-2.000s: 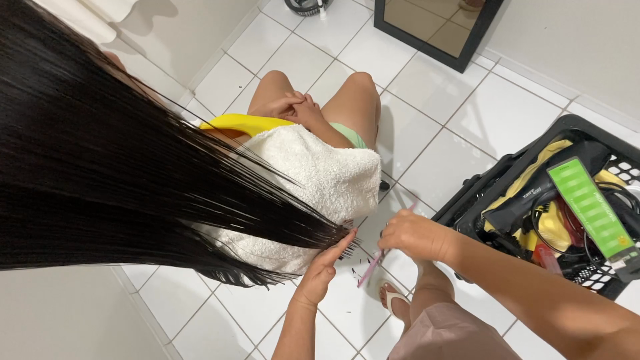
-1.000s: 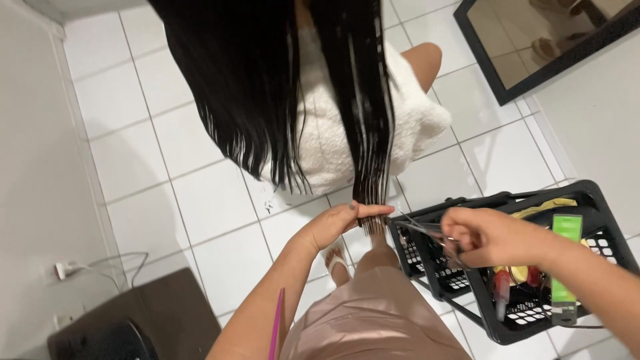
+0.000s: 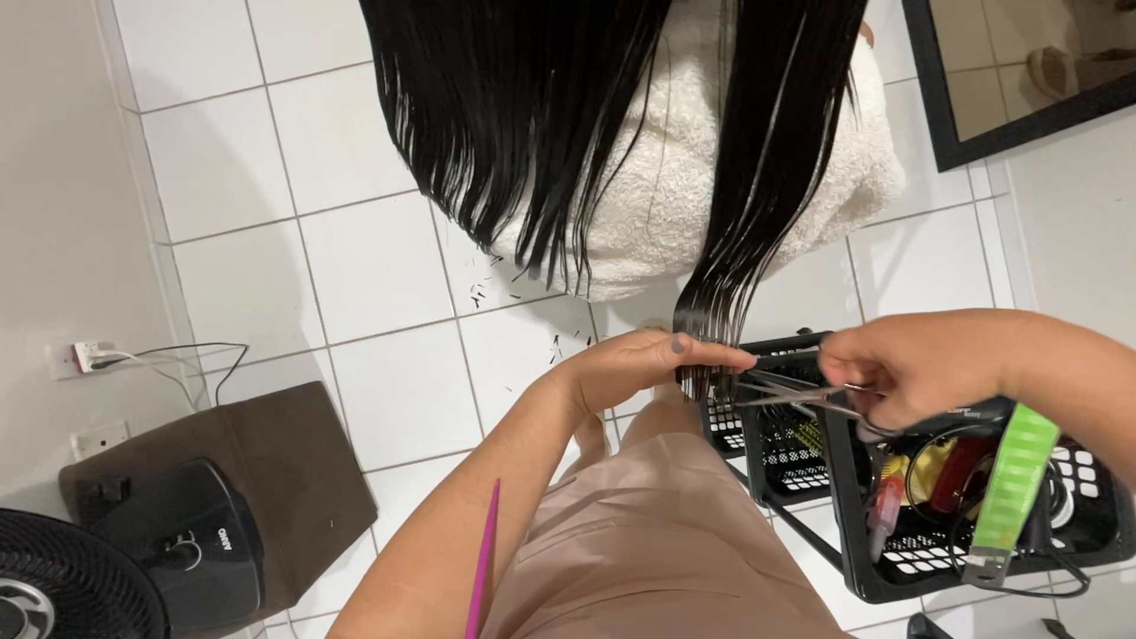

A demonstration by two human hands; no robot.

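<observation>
A section of wet, dark hair (image 3: 772,160) hangs over a white towel (image 3: 674,177) around a seated person's shoulders. Near its ends, my left hand (image 3: 648,364) clamps that section between its fingers, with the tips sticking out below. Just to the right, my right hand (image 3: 896,368) holds metal hair scissors (image 3: 799,395), blades parted and pointing left at the tips. The rest of the long hair (image 3: 515,106) lies loose down the back, farther left. A pink pointed stick, perhaps a comb's tail (image 3: 484,559), shows beside my left forearm; its other end is out of view.
A black plastic trolley (image 3: 848,506) with a green box (image 3: 1016,479) and tools stands below my right hand. A framed mirror (image 3: 950,115) is at upper right. At left are a black fan (image 3: 71,577), a brown stand (image 3: 302,479) and a plugged-in cord (image 3: 240,355). Hair clippings (image 3: 479,288) dot the tiles.
The view has swung round strongly since the first frame. My right hand has brought the scissors, seen in the previous frame, close beside the tips below my left fingers.
</observation>
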